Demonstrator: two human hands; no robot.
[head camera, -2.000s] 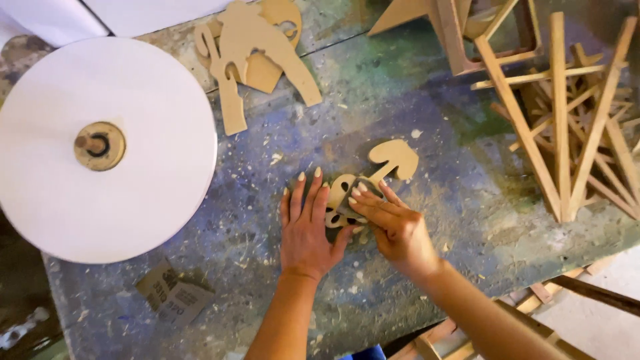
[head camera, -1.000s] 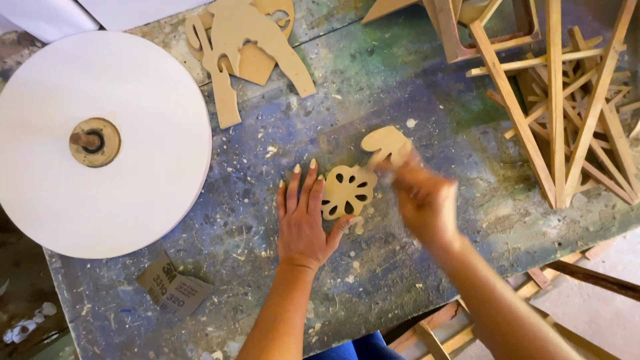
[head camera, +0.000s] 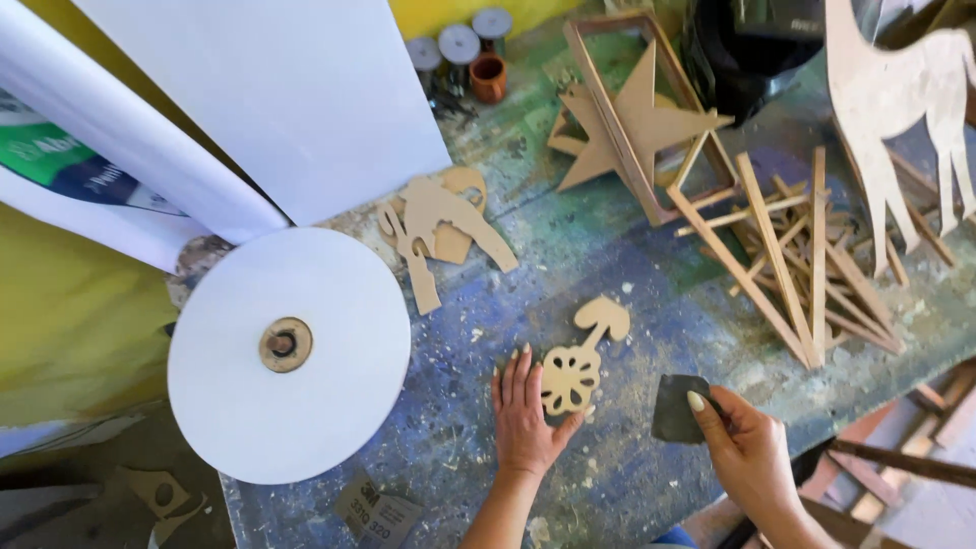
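Note:
A flat flower-shaped wooden cutout (head camera: 570, 377) with teardrop holes, a stem and a heart-shaped end lies on the paint-stained worktable (head camera: 457, 404). My left hand (head camera: 526, 415) lies flat along its left side, fingers slightly apart, the thumb at its lower edge. To the right, my right hand (head camera: 743, 442) pinches a dark piece of sandpaper (head camera: 681, 409) between thumb and fingers, off the cutout. Another 3M sandpaper piece (head camera: 377, 512), creased and showing its printed back, rests near the table's front edge.
A large white disc (head camera: 290, 412) on a spindle stands at the left. Animal-shaped cutouts (head camera: 446, 217) lie beyond my left hand. At the right are wooden stars (head camera: 640, 126), a rectangular frame (head camera: 610, 114), a pile of wooden strips (head camera: 778, 252) and a deer-shaped cutout (head camera: 892, 99).
My right hand was over the flower cutout, then by its heart-shaped end; now it is off to the right, showing the sandpaper. My left hand stays beside the flower. The view has widened.

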